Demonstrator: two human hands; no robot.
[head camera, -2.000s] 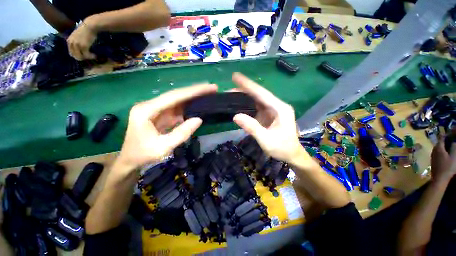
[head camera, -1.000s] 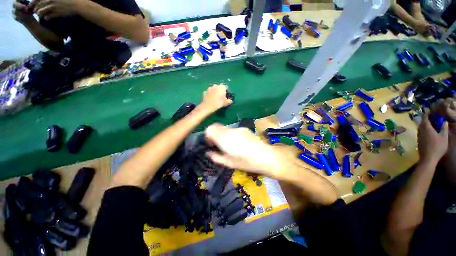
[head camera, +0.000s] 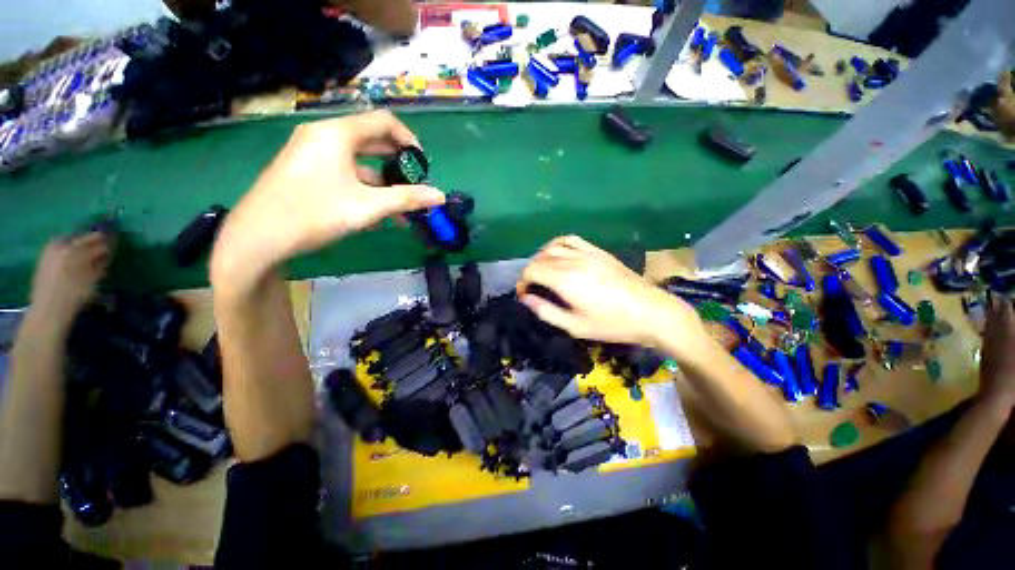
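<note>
My left hand (head camera: 317, 195) holds a black open housing (head camera: 441, 223) between thumb and fingers above the green belt. A blue cell and a small green board show inside it. My right hand (head camera: 584, 292) is over the upper right of the heap of black covers (head camera: 490, 406), fingers curled down. Its fingertips are partly hidden, so I cannot tell whether it grips a cover. The covers lie on a yellow and grey printed carton (head camera: 384, 490).
The green belt (head camera: 557, 167) carries black units. Closed black units (head camera: 167, 434) are piled at left, beside another person's hand (head camera: 72, 273). Blue cells and green boards (head camera: 801, 367) lie at right. A metal post (head camera: 846, 134) slants up at right.
My left hand has lifted an open housing from the belt area. My right hand has moved to the heap's upper right. Another person's hand has appeared at left.
</note>
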